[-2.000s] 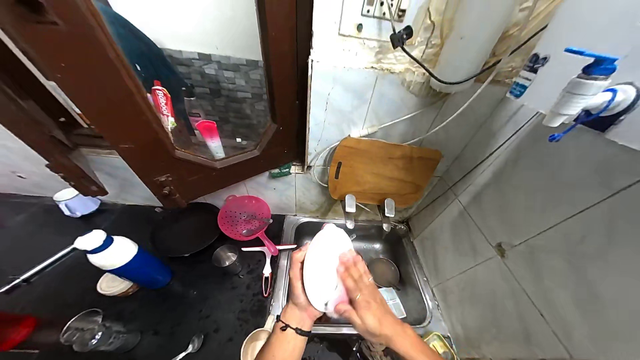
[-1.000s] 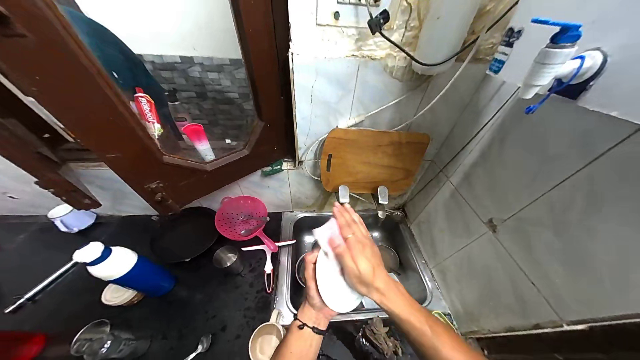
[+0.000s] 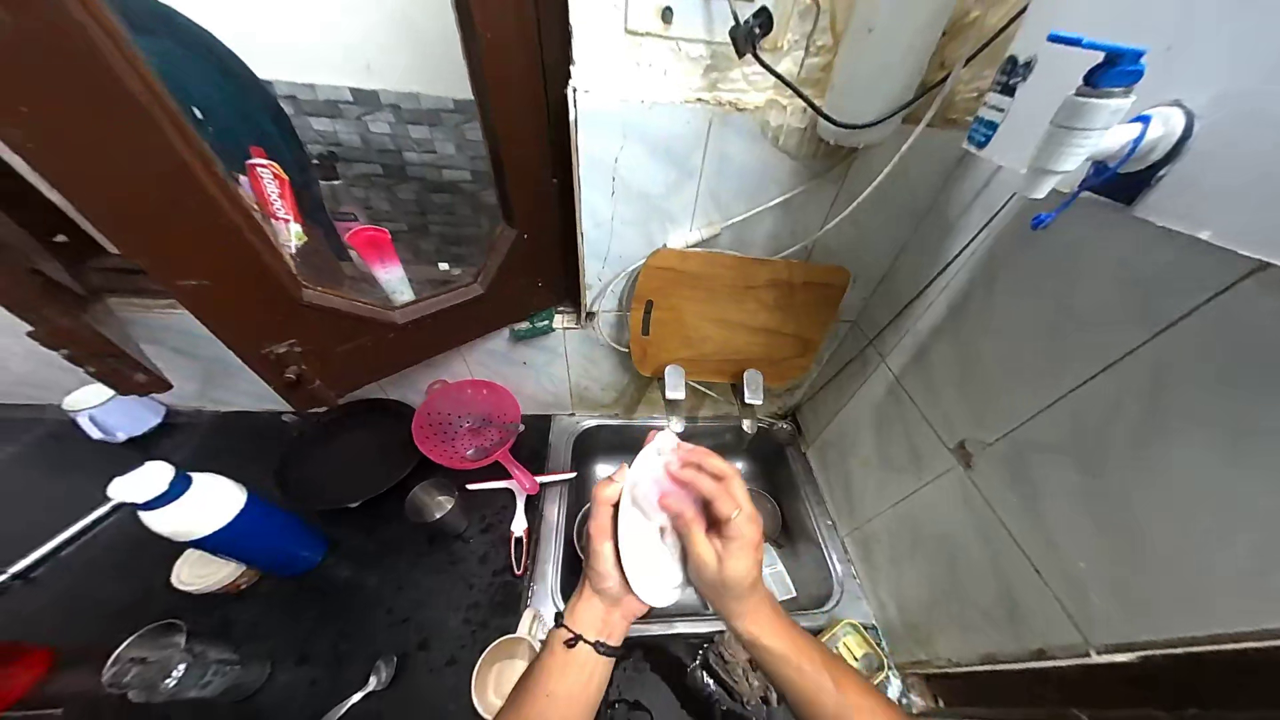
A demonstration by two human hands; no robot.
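A white dish [image 3: 648, 535], tilted on edge, is held over the steel sink [image 3: 840, 560]. My left hand [image 3: 605, 545] grips its left side. Against its face, my right hand [image 3: 715, 520] presses a pinkish, soapy thing, mostly covered by the fingers; its kind is hard to tell. Round metal vessels and a pale flat item [image 3: 777, 575] lie in the sink below, partly hidden by my hands. Two taps [image 3: 675, 385] rise at the sink's back edge, in front of a wooden cutting board [image 3: 740, 315] leaning on the wall.
Left of the sink are a pink colander [image 3: 466, 425], a white squeegee [image 3: 519, 515], a metal cup [image 3: 436, 503], a black pan [image 3: 347, 455] and a blue-white bottle [image 3: 235, 520]. Nearer stand a beige cup [image 3: 503, 672], a spoon [image 3: 368, 688] and a glass jug [image 3: 175, 665]. A tiled wall borders the right.
My right hand has moved from the dish's upper end down onto the middle of its face. The dish, still in my left hand, has turned more upright.
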